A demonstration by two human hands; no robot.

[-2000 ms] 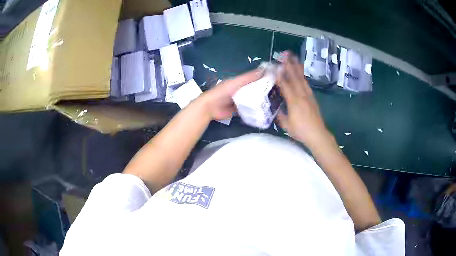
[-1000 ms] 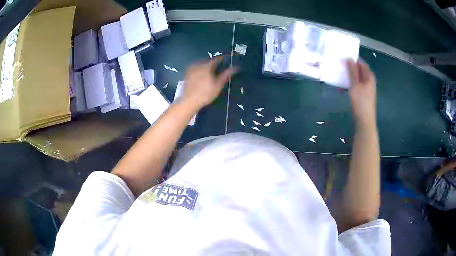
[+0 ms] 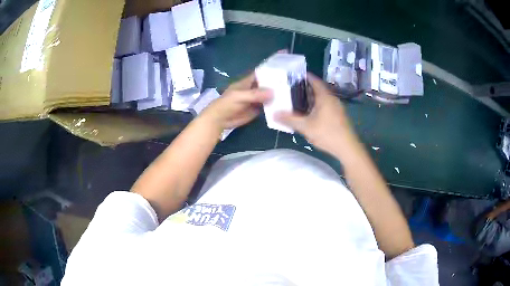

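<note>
A small white retail box (image 3: 275,92) with a dark side face is held upright in front of my chest, above the green bench. My left hand (image 3: 241,101) grips its left side, fingers partly blurred. My right hand (image 3: 324,114) holds its right side, beside the dark face. Grouped boxes (image 3: 342,66) with grey printed faces stand at the far right of the bench, next to another group (image 3: 386,70) that has a white panel at its right end. Many white boxes (image 3: 137,77) are heaped at the left.
A large brown carton (image 3: 67,61) stands at the left, with a flap (image 3: 112,127) folded out. Small white scraps (image 3: 221,72) lie on the green bench (image 3: 442,139). A pale rail (image 3: 268,22) runs along the far side. A person's arm (image 3: 499,209) shows at the right edge.
My right hand has let go of the white item at the far right and come back to the middle. Both hands now hold a white box. The view has shifted.
</note>
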